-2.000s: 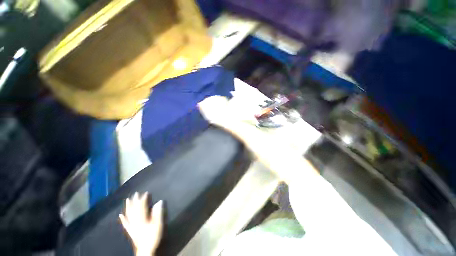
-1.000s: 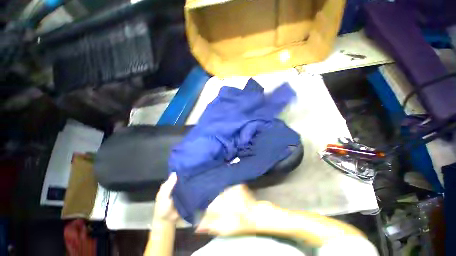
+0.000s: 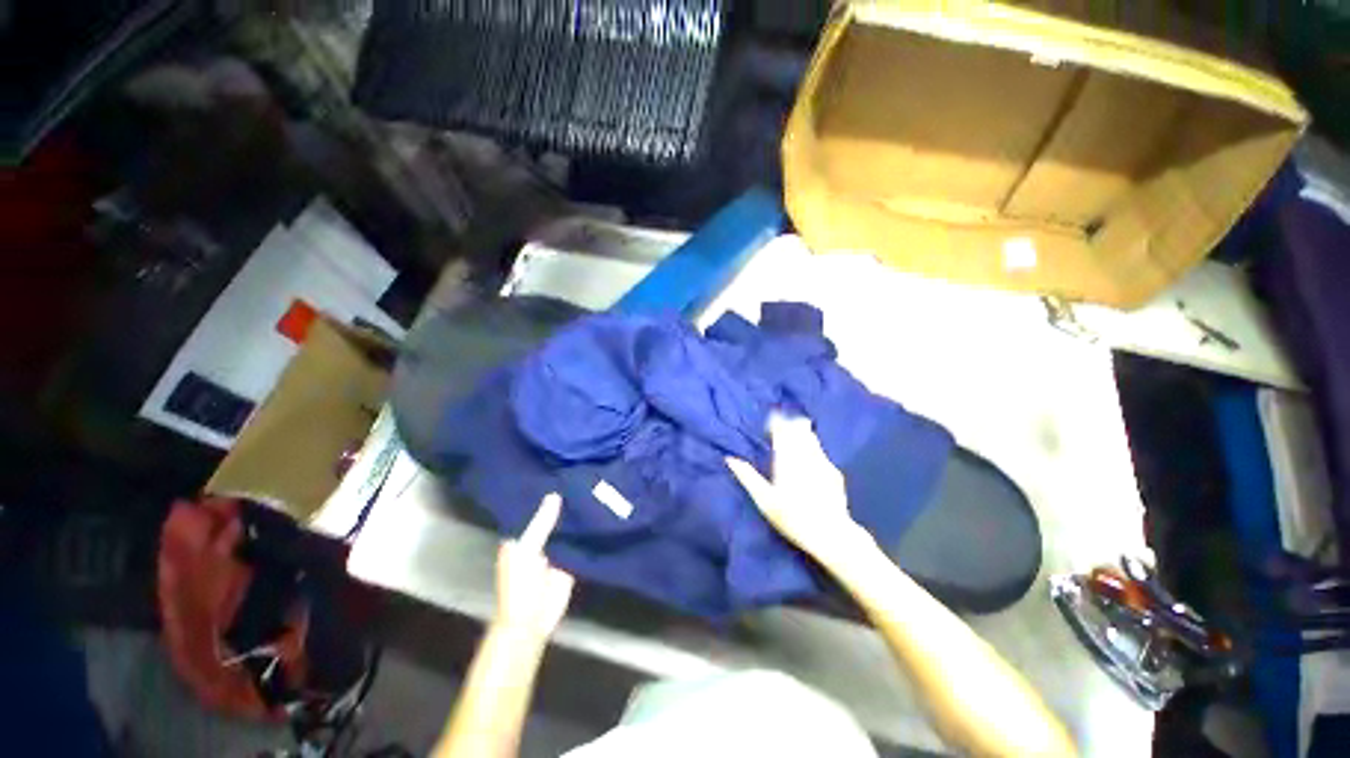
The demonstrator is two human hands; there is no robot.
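A navy blue garment (image 3: 666, 400) lies bunched over the middle of the dark grey padded pressing form (image 3: 970, 533), with a small white label (image 3: 612, 499) showing on it. My left hand (image 3: 535, 582) is at the garment's near left edge, index finger extended toward the cloth; whether it grips any cloth cannot be told. My right hand (image 3: 804, 489) lies on the right part of the garment with fingers spread and not closed on it. The steam iron (image 3: 1140, 629), silver with a red-orange handle, stands at the table's right edge.
A large open yellow-brown carton (image 3: 1036, 148) stands behind the table (image 3: 1103, 444). A small open carton (image 3: 304, 430) with white printed flaps is at the left end. A red bag (image 3: 230, 607) is below left. A blue bar (image 3: 711, 255) runs behind the form.
The garment now lies spread and bunched across the form. My left hand has moved off its held edge, and my right hand has moved up onto the cloth. The view has shifted.
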